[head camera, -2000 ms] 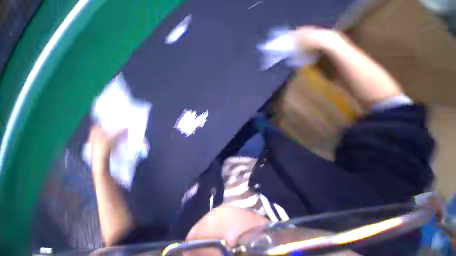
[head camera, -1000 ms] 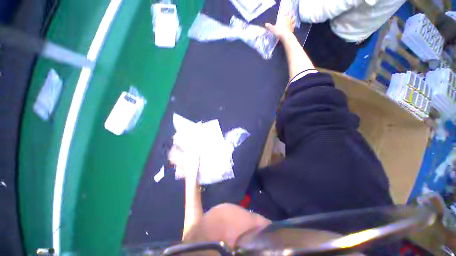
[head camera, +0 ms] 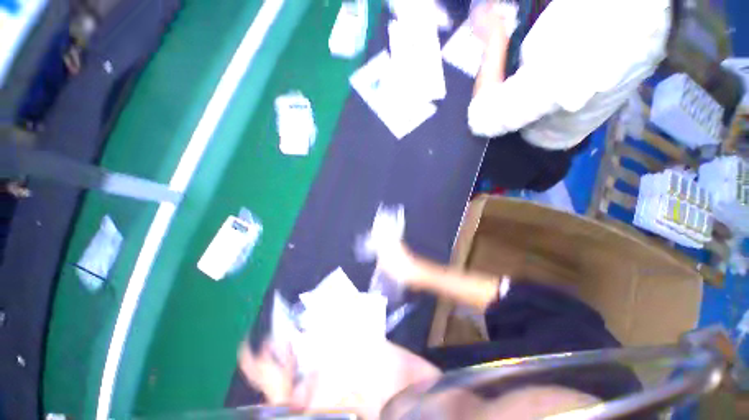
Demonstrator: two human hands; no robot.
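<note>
White protective sheets (head camera: 341, 316) lie bunched on the black mat (head camera: 394, 176) near my body. My left hand (head camera: 267, 369) is at their left edge, blurred and partly cut off by the glasses rim; its grip cannot be made out. My right hand (head camera: 394, 258) is above and right of the sheets, also blurred, shut on a crinkled clear bag (head camera: 388, 225).
White housings in clear bags lie on the green belt (head camera: 226, 246). A person in white sleeves (head camera: 567, 74) handles white sheets (head camera: 398, 90) farther along the bench. A large open carton (head camera: 575, 246) stands at the right. Stacked white trays (head camera: 675, 205) sit beyond it.
My right hand has drawn back from the far end of the bench toward the sheets. The sheets sit lower in view, with my left hand still beside them. More of the other person shows.
</note>
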